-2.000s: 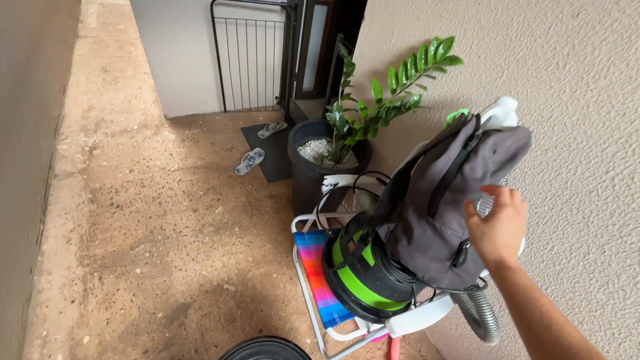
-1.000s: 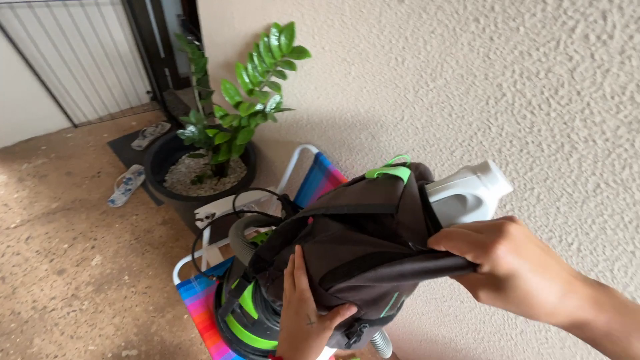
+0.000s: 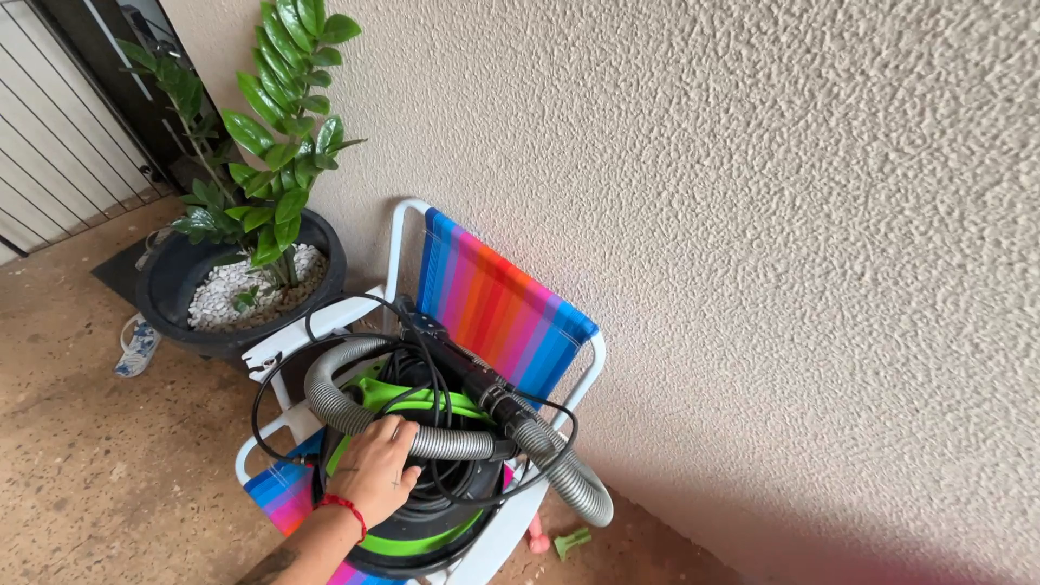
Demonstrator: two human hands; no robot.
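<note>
My left hand (image 3: 375, 470), with a red cord bracelet at the wrist, rests on the ribbed grey hose (image 3: 451, 444) of a black and green canister vacuum cleaner (image 3: 418, 540). Whether its fingers close round the hose cannot be told. The vacuum sits on a folding beach chair with a striped fabric back (image 3: 504, 305) and white frame. A black power cord (image 3: 439, 382) lies in loops over the vacuum's top, beside a black tube (image 3: 467, 370) that joins the hose. My right hand is out of view, and so is the dark backpack.
A potted plant (image 3: 280, 187) in a dark pot (image 3: 166, 313) stands left of the chair. Near it lie a patterned flip-flop (image 3: 140, 348) and a dark mat (image 3: 122, 272). A textured wall (image 3: 731, 244) rises behind the chair. Small pink and green objects (image 3: 572, 543) lie on the floor.
The dark backpack that both hands touched a second ago has left the vacuum and the view, baring the hose, cord and chair back. My right hand has gone out of view. My left hand is now on the hose.
</note>
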